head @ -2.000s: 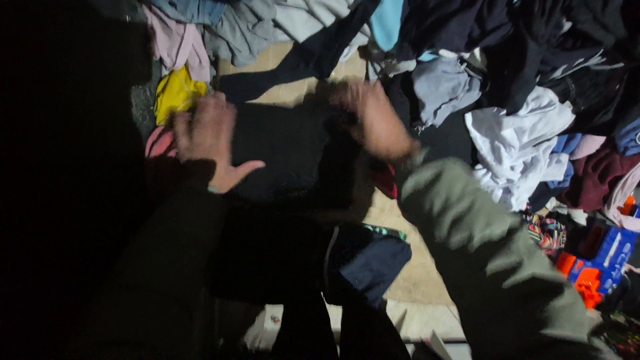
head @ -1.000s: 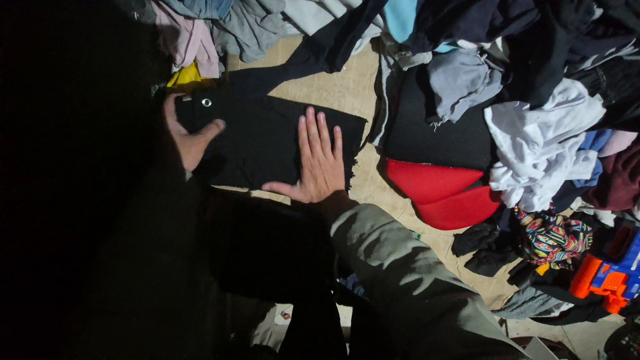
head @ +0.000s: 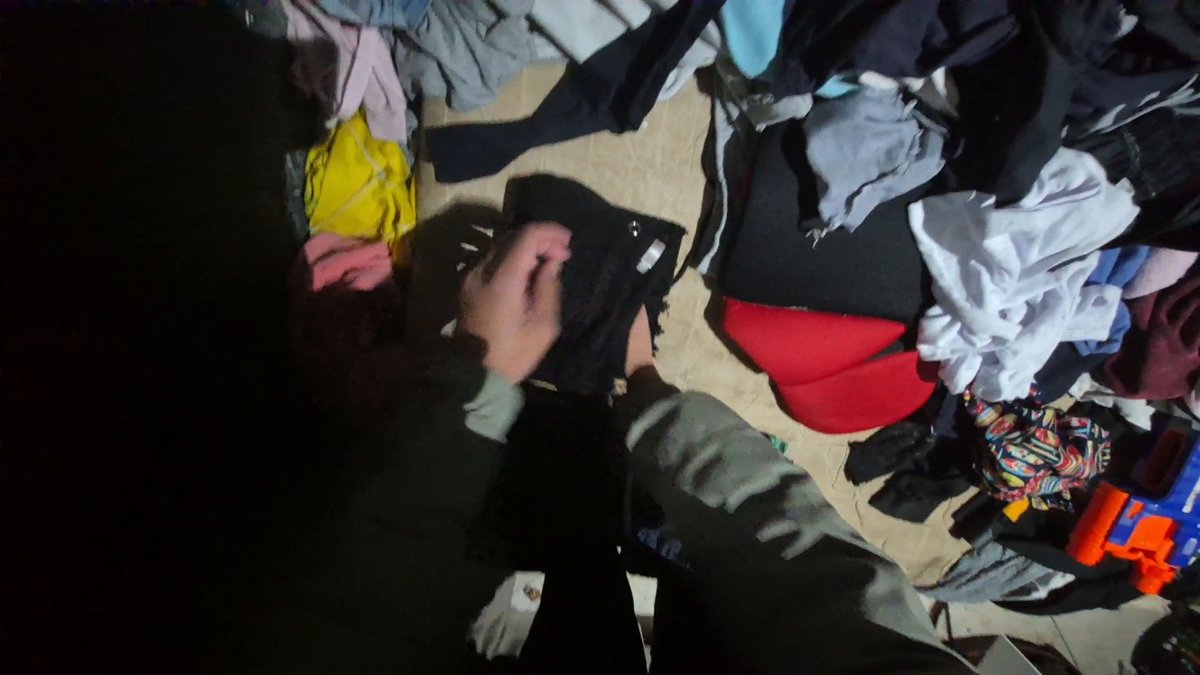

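Observation:
A folded black denim-like garment (head: pixel 600 281) lies over the tan surface at the middle, with a metal button, a small white label and a frayed edge. My left hand (head: pixel 520 300), blurred, is over its left part with the fingers curled; whether it grips the cloth cannot be told. My right hand (head: pixel 639 342) is mostly hidden beneath the garment's right side, with only a strip near the wrist showing. To the right lies a black-and-red folded item (head: pixel 825 272). Beyond the garment is a dark fabric strip (head: pixel 562 112).
A yellow cloth (head: pixel 361 187) and a pink cloth (head: pixel 347 262) lie at the left. Along the far side and right are heaped clothes, including a white one (head: pixel 1022 272), a patterned cloth (head: pixel 1036 450) and a blue-and-orange toy blaster (head: pixel 1139 525). The far left is in deep shadow.
The black garment, spread flat under my right palm one second ago, is now folded smaller, its button end at the right. My right hand has gone from on top to beneath it.

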